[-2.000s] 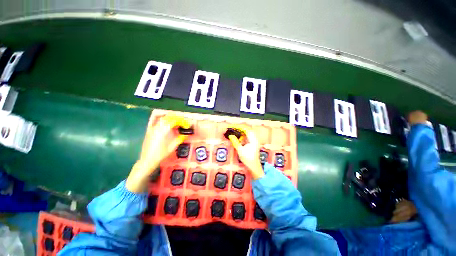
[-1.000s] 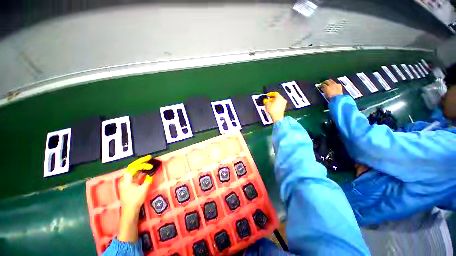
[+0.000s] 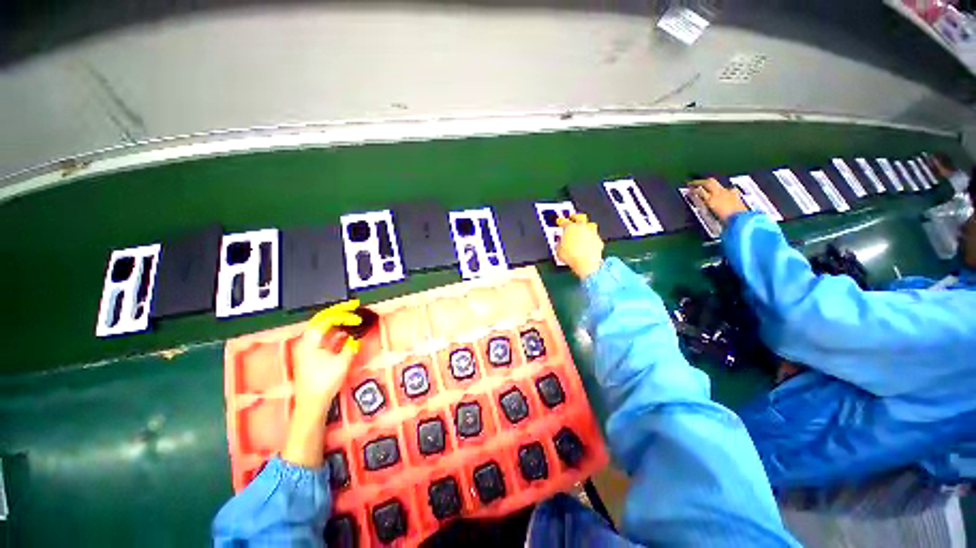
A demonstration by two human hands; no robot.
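Note:
The red tray lies tilted at the bench edge, with rows of black watch heads in its lower pockets and bare pockets along its top and left. My left hand is over the tray's upper left, its yellow-covered fingertips gripping one black watch head. My right hand reaches to a white box insert on the belt. Its fingertips are at the insert's upper part; they cover the spot, so I cannot tell whether they still hold a watch head.
Boxes with white inserts and plain dark lids line the green belt along a pale wall. A neighbouring worker's hand touches an insert at the right. A black tangled heap lies by that worker's blue sleeve.
The view has swung right since the earliest frame. My right hand has gone from the tray to a box on the belt. My left hand keeps its watch head over the tray.

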